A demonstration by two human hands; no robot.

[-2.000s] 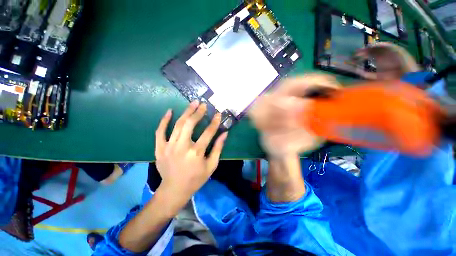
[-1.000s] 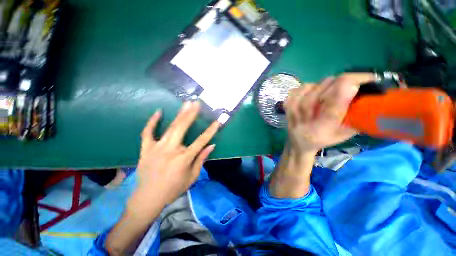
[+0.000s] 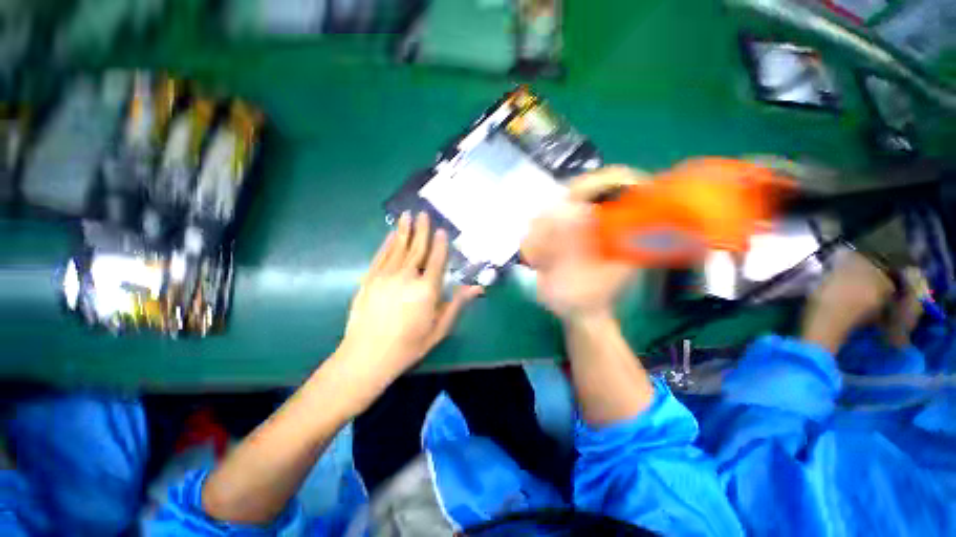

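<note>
An opened tablet assembly (image 3: 493, 194) lies turned at an angle on the green bench, with a large white battery and a green and gold circuit board at its upper end. My left hand (image 3: 404, 299) rests with its fingertips on the tablet's lower left edge and holds nothing. My right hand (image 3: 577, 252) grips the orange electric screwdriver (image 3: 687, 215) over the tablet's right side. The screwdriver's tip is hidden by the hand and blur. The screw dish cannot be seen.
Stacked tablet assemblies (image 3: 157, 210) lie at the left. Other opened units lie at the top (image 3: 466, 37) and the upper right (image 3: 791, 73). At the right, another person's hand (image 3: 849, 294) is by another tablet (image 3: 776, 257). A binder clip (image 3: 681, 362) is at the bench edge.
My right hand and the screwdriver have moved left, from the round dish to the tablet's right side. My left hand remains at the tablet's lower edge. The view has shifted, showing more units at the top.
</note>
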